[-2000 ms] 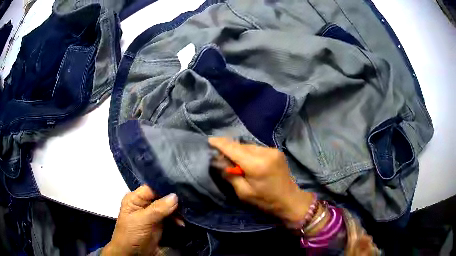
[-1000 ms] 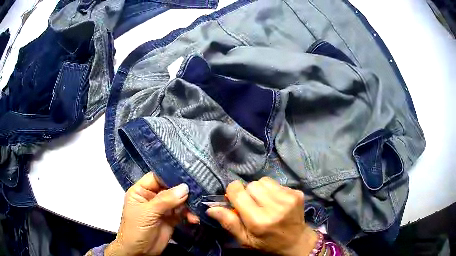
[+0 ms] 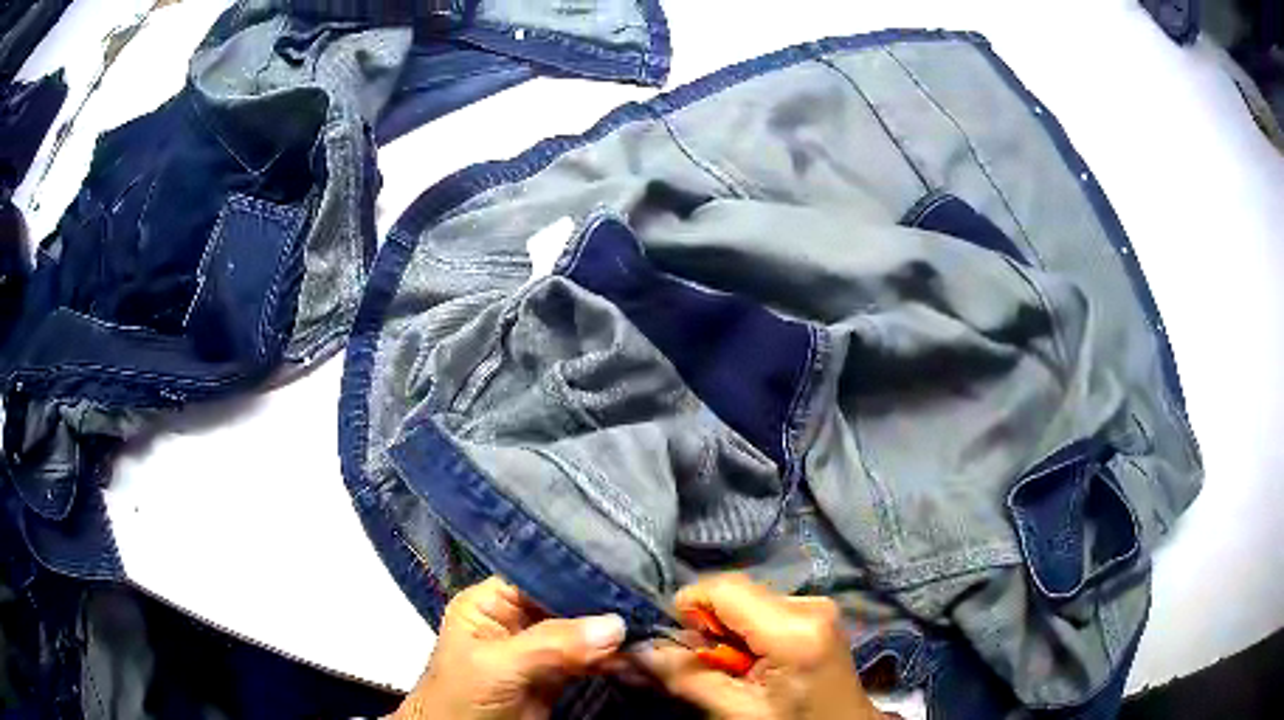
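The denim garment (image 3: 901, 338) lies inside out, grey-blue inside with dark blue edges. My left hand (image 3: 514, 654) pinches the lower end of a dark blue cuff (image 3: 528, 542) on a grey sleeve. My right hand (image 3: 775, 654) is closed on snips with orange-red handles (image 3: 721, 644), close beside my left fingers at the cuff's lower end. The blades are mostly hidden or blurred. A second cuff (image 3: 1077, 521) lies open like a ring at the right. A white label (image 3: 551, 246) shows near the plain dark blue panel (image 3: 732, 338). Both hands are cut off by the bottom edge.
A second dark blue denim garment (image 3: 155, 253) lies at the left, with a patch pocket. The white table (image 3: 240, 506) has a curved front edge. Dark items lie at the far left and top right edges and below the table's front edge.
Both hands have moved lower and to the right from one second ago. The held cuff has stretched down with them. The snips' blades, visible at the cuff before, are now hard to see.
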